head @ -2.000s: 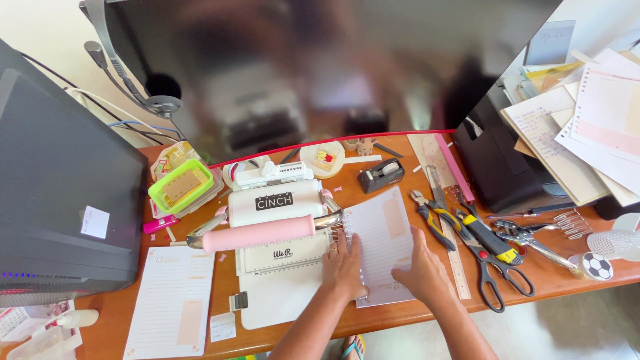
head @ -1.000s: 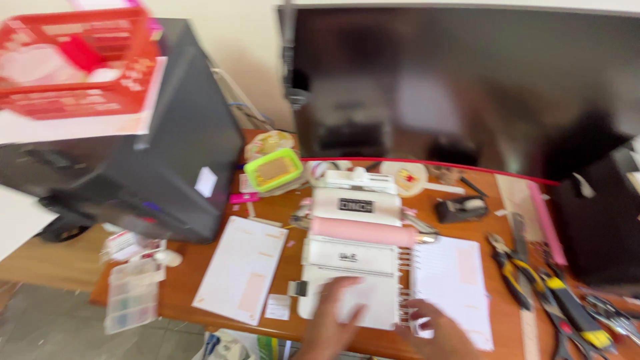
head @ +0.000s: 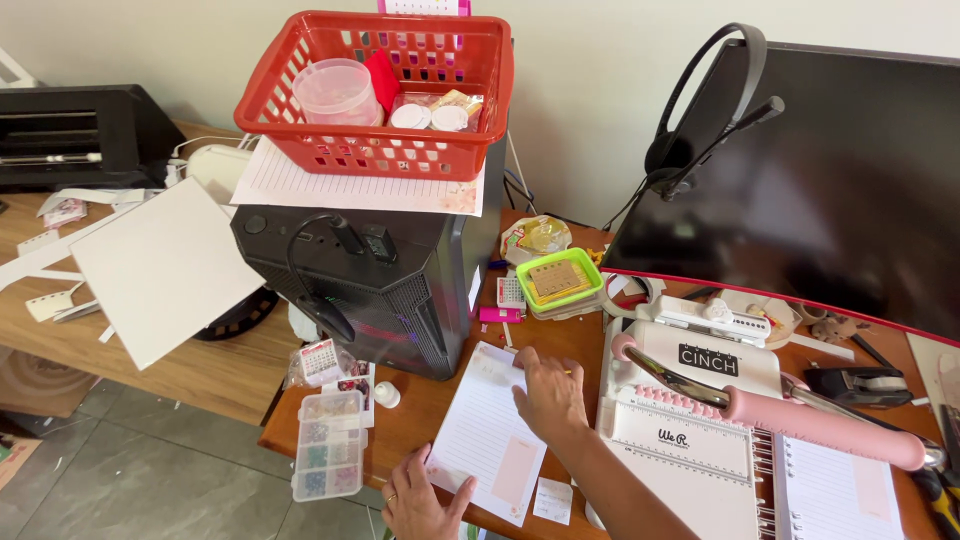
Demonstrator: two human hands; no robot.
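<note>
A stack of lined, printed paper sheets [head: 487, 435] lies on the brown desk between my hands. My left hand [head: 424, 499] rests at the lower left edge of the sheets, thumb over their corner. Across the upper right edge lies my right hand [head: 551, 394], its fingers curled there; whether it grips the paper is hard to tell. To the right stands a white Cinch binding machine [head: 675, 450] with a pink-gripped handle [head: 825, 427]. Lined pages with a wire binding [head: 840, 487] lie beside it, partly under the handle.
A black computer tower [head: 375, 285] bears a red plastic basket [head: 375, 139]. A clear bead organizer [head: 330, 446] and a small white bottle [head: 386, 394] sit near the desk's left edge. A green tray [head: 559, 279], a black tape dispenser [head: 859, 384] and a monitor [head: 810, 180] are behind.
Both hands have moved left from the binding machine and the wired pages to the loose sheets. The machine's handle was lower a second ago. The view has swung left.
</note>
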